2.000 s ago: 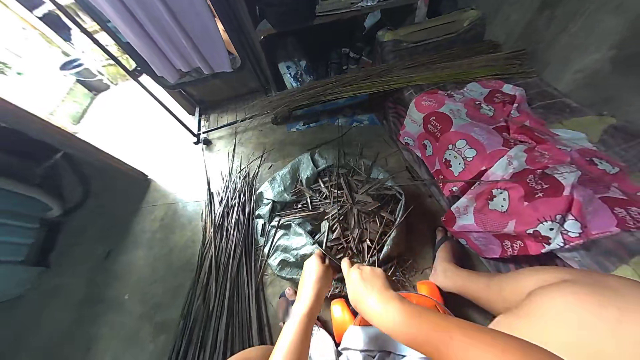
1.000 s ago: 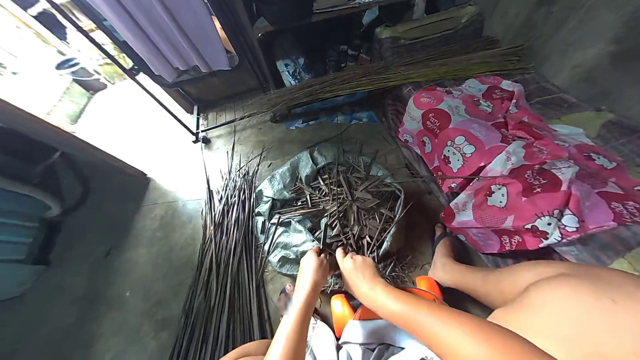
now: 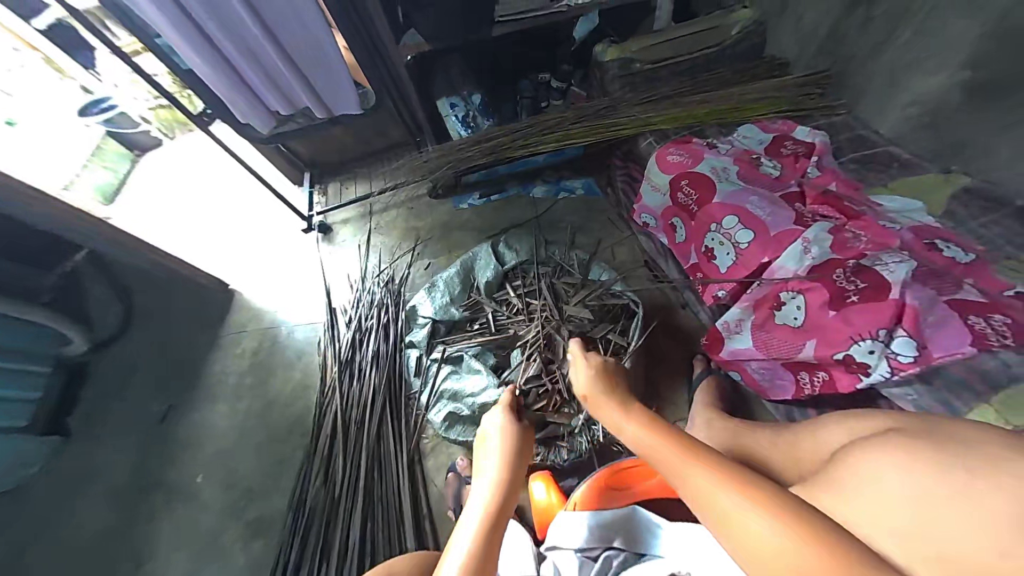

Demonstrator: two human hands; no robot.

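My left hand (image 3: 504,424) is closed at the near edge of an open woven plastic sack (image 3: 460,384), on what looks like a thin strip or small tool, too small to tell. My right hand (image 3: 594,378) is over the sack's right part, fingers curled; whether it holds a strip cannot be told. Dry brown leaf scraps (image 3: 528,312) fill the sack. To its left, a bundle of long dark palm-leaf strips (image 3: 360,416) lies on the floor.
A long bundle of thin stalks (image 3: 608,120) lies beyond the sack. Pink patterned cloth (image 3: 768,240) spreads at the right, near my sandaled foot (image 3: 708,392). An orange plastic object (image 3: 616,484) is between my legs. A purple curtain (image 3: 256,56) hangs by the bright doorway.
My hands were close together at the sack's near edge. Now they are farther apart, with my right hand farther up and to the right over the scraps.
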